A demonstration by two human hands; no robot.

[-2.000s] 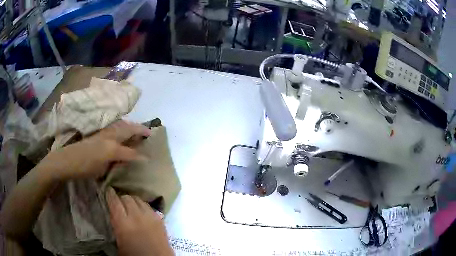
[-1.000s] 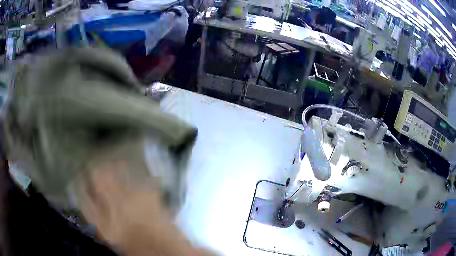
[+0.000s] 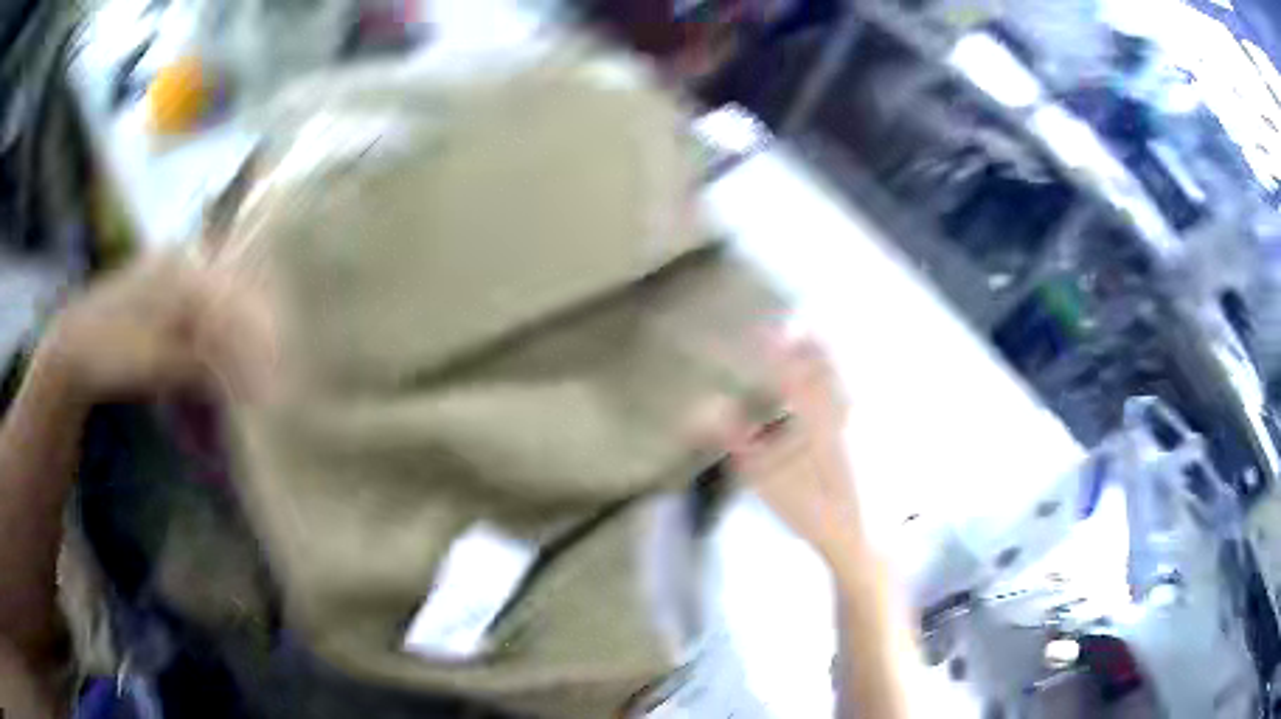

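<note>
A large khaki garment (image 3: 492, 239) fills the left and middle of the view, blurred and held up, spread between both hands. Dark lines or folds cross it. A small white label or paper tag (image 3: 471, 590) lies on its lower part. My left hand (image 3: 211, 330) grips the garment's left edge. My right hand (image 3: 787, 414) holds its right side near a dark edge. Fingertips on both hands are blurred.
The white sewing table (image 3: 899, 323) runs behind and to the right of the garment. The sewing machine (image 3: 1096, 562) stands at the lower right, blurred. An orange object (image 3: 179, 96) is at the upper left. Blurred factory floor lies beyond the table.
The view has swung left, so the machine sits lower right. The bunched garment has been lifted and opened out between both hands, and the white tag now shows.
</note>
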